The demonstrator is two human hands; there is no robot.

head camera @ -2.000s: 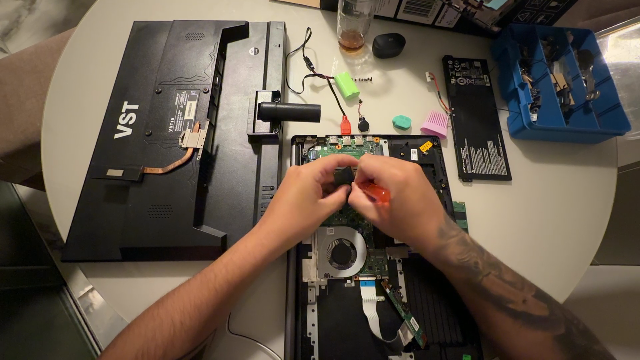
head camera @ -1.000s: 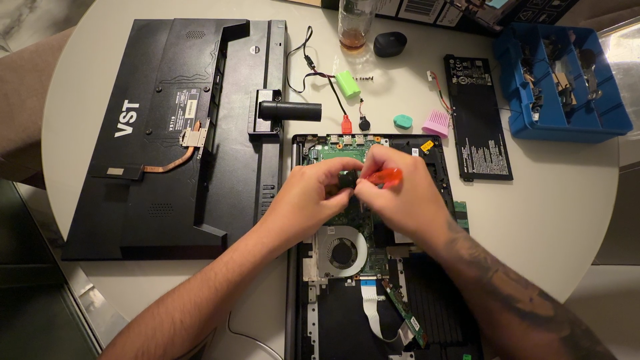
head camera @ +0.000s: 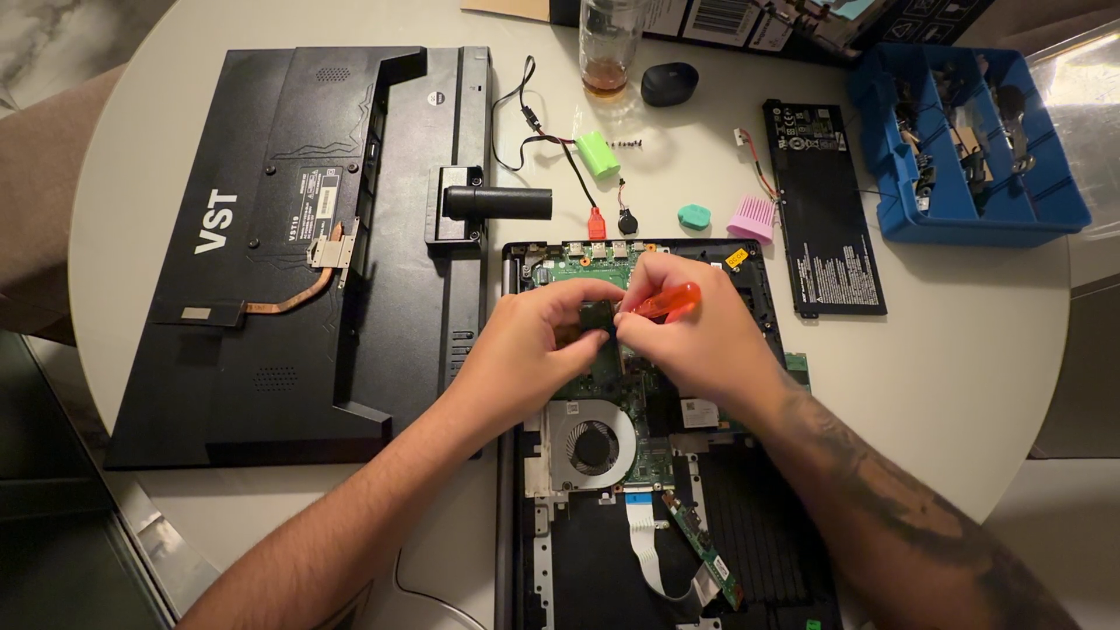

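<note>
My left hand (head camera: 542,346) pinches a small dark part (head camera: 597,315) between thumb and fingers, over the green motherboard (head camera: 647,464) of an opened laptop. My right hand (head camera: 691,332) is closed on a translucent orange-red tool handle (head camera: 669,302), its fingertips touching the dark part; the tool's tip is hidden. Below my left hand sits the cooling fan (head camera: 591,444). A white ribbon cable (head camera: 646,542) and a narrow green circuit board (head camera: 704,551) lie lower in the laptop's black chassis (head camera: 595,560).
On the left, a black monitor (head camera: 297,376) lies face down, a copper heat pipe (head camera: 293,304) on it. Behind the laptop are a glass (head camera: 605,52), a green battery pack (head camera: 598,155) and a coin-cell battery (head camera: 627,220). A laptop battery (head camera: 827,219) and blue parts box (head camera: 980,223) stand right.
The orange-red handle has tilted in my right hand since two seconds ago, its end now pointing up and right. My left hand has stayed nearly in place.
</note>
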